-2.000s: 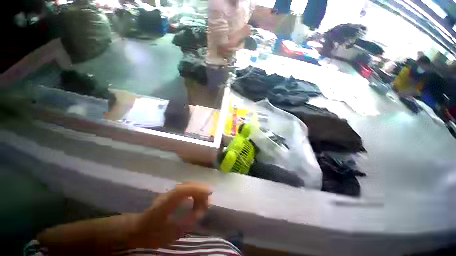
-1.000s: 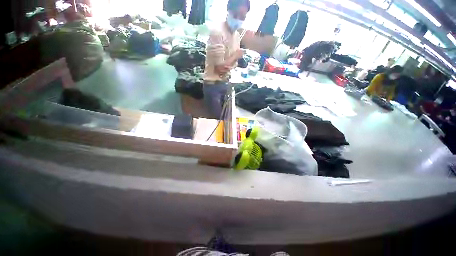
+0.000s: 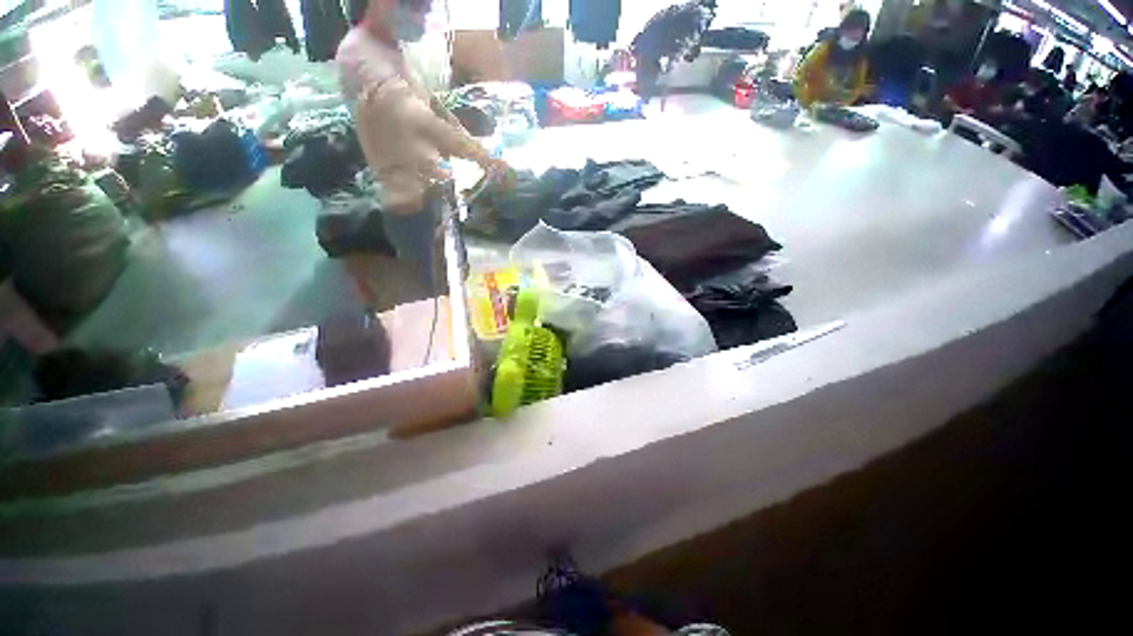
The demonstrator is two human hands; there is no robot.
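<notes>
No hand of mine can be made out; a small skin-coloured sliver shows at the bottom edge, too cut off to tell what it is. Beside it is a small dark blue, stringy thing (image 3: 572,599), blurred. Nearest in front is a low pale wall or ledge (image 3: 621,460) with a thin white strip (image 3: 791,344) lying on its top. Just behind the ledge stand a lime-green slatted plastic thing (image 3: 529,365), a yellow and red pack (image 3: 493,301) and a clear plastic bag (image 3: 621,292).
Dark garments (image 3: 696,242) lie on a large pale table (image 3: 895,211) behind the bag. A person in a pale top (image 3: 395,124) stands at its left side. A wooden-edged partition (image 3: 249,420) runs left. Full sacks (image 3: 56,236) stand far left. More people are at the back right.
The view has swung right, so the person, bag and green thing sit further left. The hand and forearm seen two seconds ago are gone. The dark blue thing shows more at the bottom edge.
</notes>
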